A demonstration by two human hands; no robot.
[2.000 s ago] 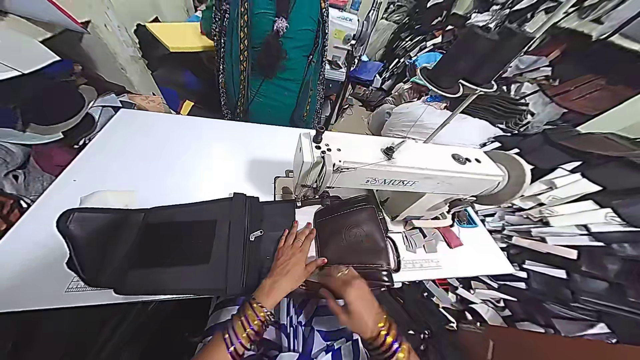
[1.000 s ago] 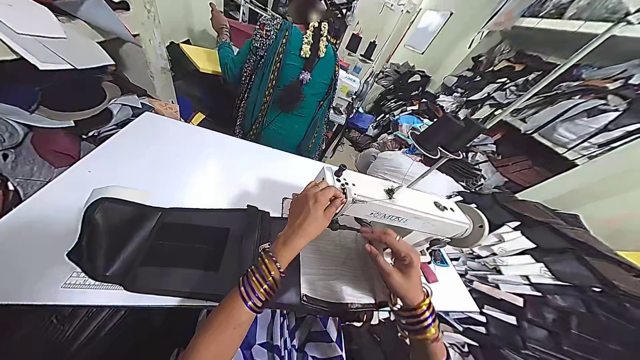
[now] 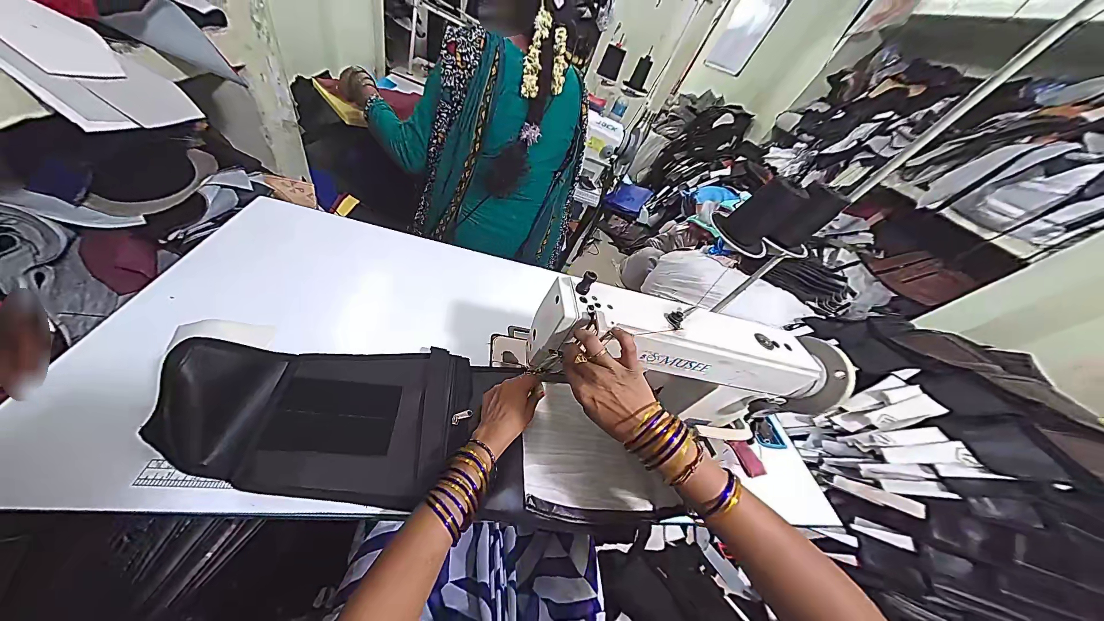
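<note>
A white industrial sewing machine [image 3: 716, 345] stands on the white table [image 3: 345, 276]. Across the table's front lies a black leather-like bag piece [image 3: 336, 423] with a zipper pull [image 3: 462, 417]. Its right part, a panel with a pale lining [image 3: 586, 457] facing up, lies below the machine head. My left hand [image 3: 509, 405] rests at the panel's upper left edge near the needle area, fingertips bent down; whether they pinch anything is hidden. My right hand [image 3: 608, 379] is raised against the front of the machine head, fingers bent near the needle bar; its grip is unclear.
Black thread cones [image 3: 780, 216] stand behind the machine. A ruler strip [image 3: 181, 474] is at the table's front left. Another person [image 3: 509, 147] in green is beyond the table, and part of a person [image 3: 21, 345] shows at far left. Black and white scraps [image 3: 897, 457] lie at right.
Two seconds ago the panel lay with its dark brown side up; now its pale lining faces up. Since one second ago, my left hand has come down from the machine head and my right has risen to it.
</note>
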